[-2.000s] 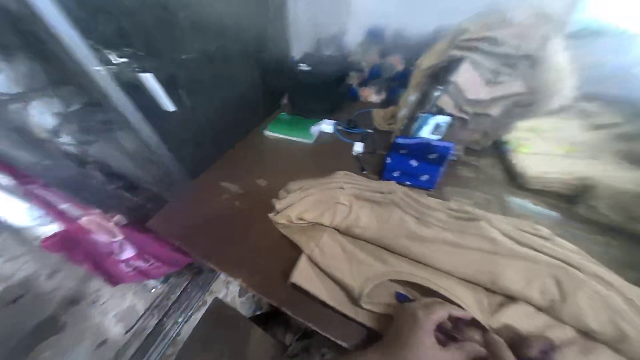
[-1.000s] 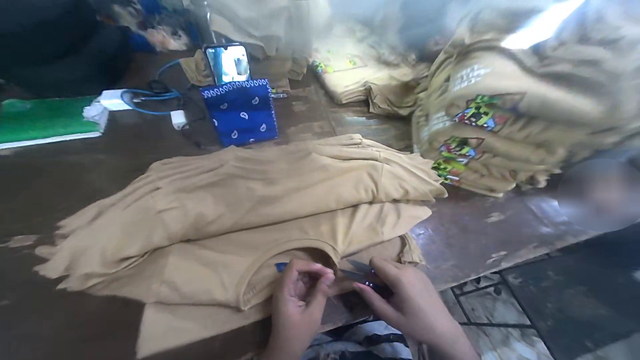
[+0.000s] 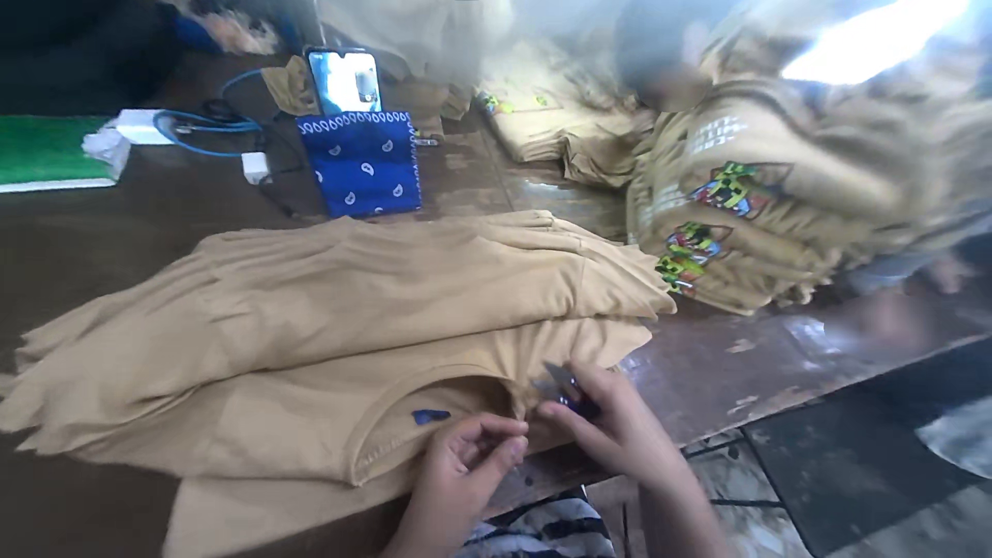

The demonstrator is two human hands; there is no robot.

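Tan T-shirts [image 3: 372, 302] lie in an overlapping pile on the brown table, with one shirt's round neckline [image 3: 403, 380] facing me. Inside that neckline shows a small blue label [image 3: 430, 417]. My left hand [image 3: 477, 465] pinches something at the neckline's right edge with thumb and fingertips, probably the fabric or a thread, too small to tell. Close to its right, my right hand [image 3: 604, 418] grips small dark thread snips [image 3: 570, 391], their blades pointing up and left beside the shoulder seam.
Behind the pile a lit phone [image 3: 345, 81] leans above a blue paisley cloth [image 3: 360, 163]. Left of it are a blue cable [image 3: 205, 132], a white adapter [image 3: 146, 126] and a green book [image 3: 54, 151]. Printed tan shirts [image 3: 728, 201] are heaped at right, near a blurred person [image 3: 670, 54].
The view has swung far to the right since two seconds ago. Compared with one second ago, both hands remain at the neckline, and the snips stay in my right hand.
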